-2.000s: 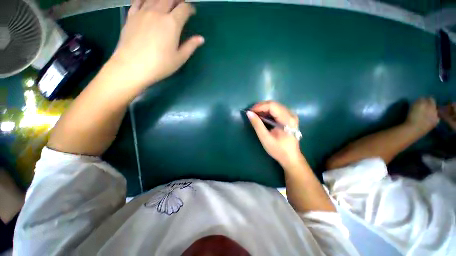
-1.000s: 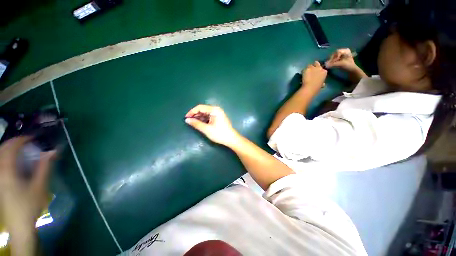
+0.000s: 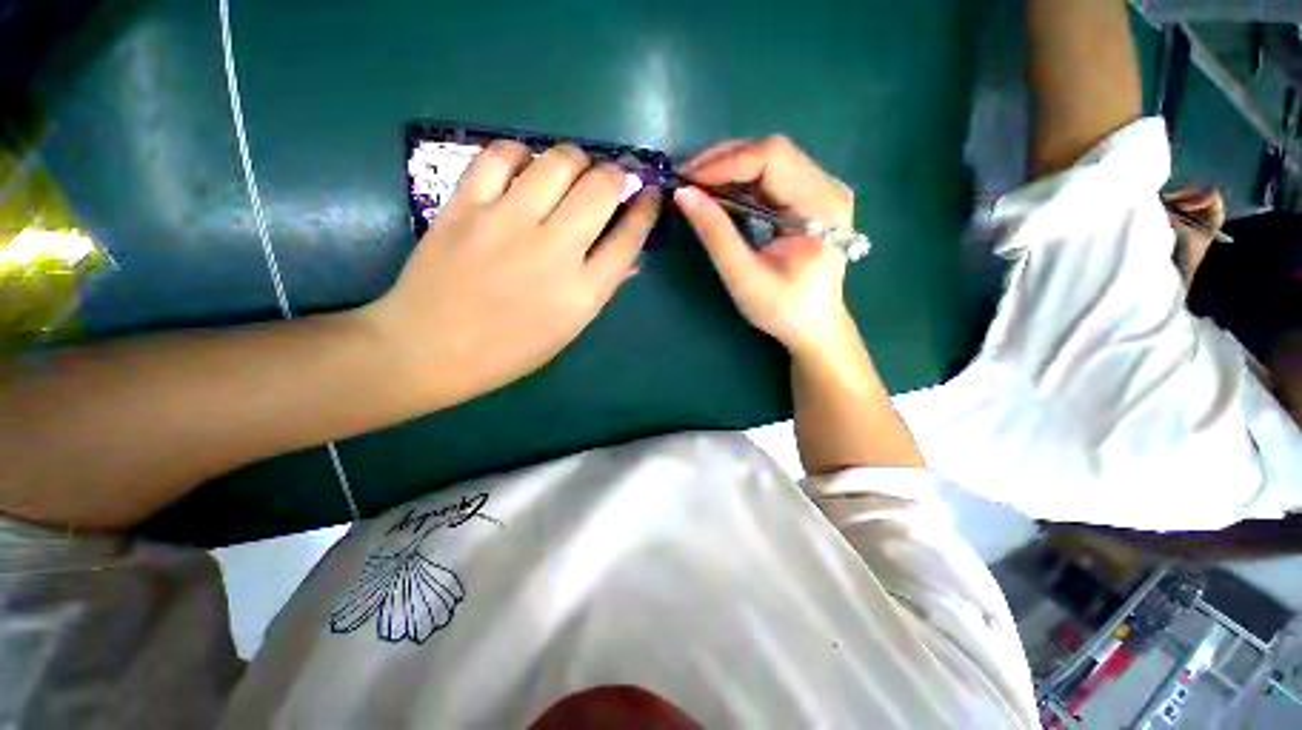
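A slim black handset unit (image 3: pixel 433 174) lies on the dark green mat, with a white patterned area at its left end. My left hand (image 3: pixel 521 264) lies over it, fingers spread along it, pressing it to the mat and hiding its middle. My right hand (image 3: pixel 778 243) holds a slim dark tool, likely tweezers (image 3: pixel 750 208), like a pen, with a whitish crinkled lump at its rear. The tool's tip is at the unit's right end, by my left fingertips. A small bright white spot shows there. Any tiny part at the tip is too small to tell.
The green mat (image 3: pixel 571 414) is crossed by a thin white line (image 3: pixel 257 186) on the left. Shiny yellow film (image 3: pixel 50 250) lies at far left. Another person's arm and white sleeve (image 3: pixel 1092 342) are close on the right. A cluttered rack (image 3: pixel 1142 642) stands at lower right.
My left hand has come from the far left onto the mat and now holds the black unit in front of me. My right hand has the tool at the unit's end. The view has turned.
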